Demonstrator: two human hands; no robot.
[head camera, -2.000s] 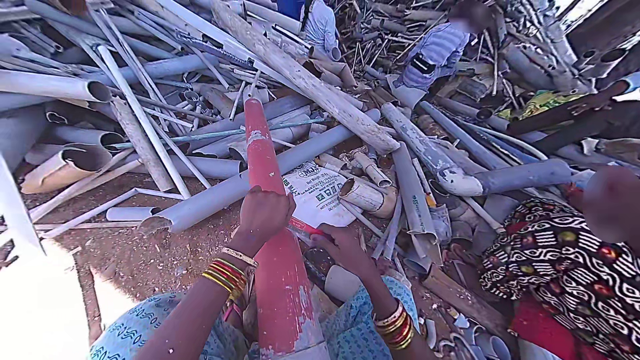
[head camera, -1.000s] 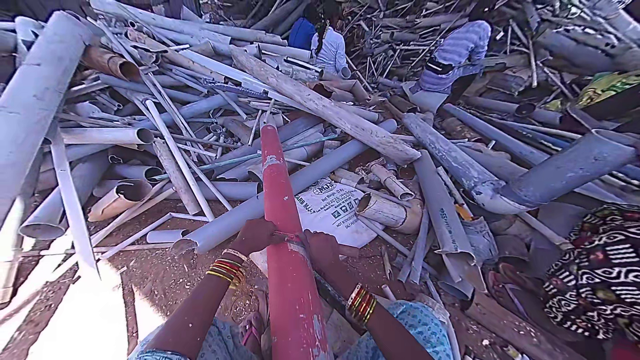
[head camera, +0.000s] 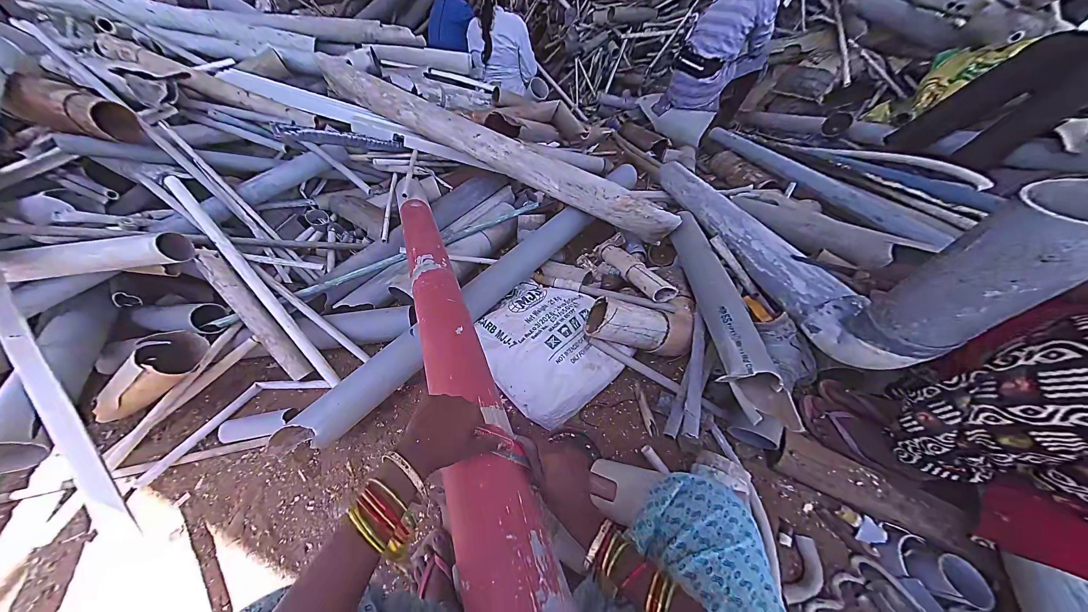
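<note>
A long red-painted pipe (head camera: 459, 357) with scuffed pale patches runs from between my arms up toward the pipe heap. My left hand (head camera: 440, 432) rests at the pipe's left side, holding one end of a thin red-edged strip or tool (head camera: 503, 442) that lies across the pipe. On the right side, my right hand (head camera: 565, 480) is at that piece's other end, its fingers partly hidden. Bangles circle both wrists. Under and beyond the red pipe lies a grey pipe (head camera: 382, 374), beside a white printed sack (head camera: 544, 357).
Grey and white pipes (head camera: 510, 161) are heaped ahead and to both sides. A large cut grey pipe (head camera: 977, 263) is at the right, near a person in patterned cloth (head camera: 1003, 408). Two people (head camera: 501, 51), (head camera: 714, 51) are at the far side. Broken pieces (head camera: 918, 569) lie lower right.
My hands remain at the red pipe, with the thin piece across it in the earliest frame too. The large cut pipe at the right has been raised and tilted since the earliest frame.
</note>
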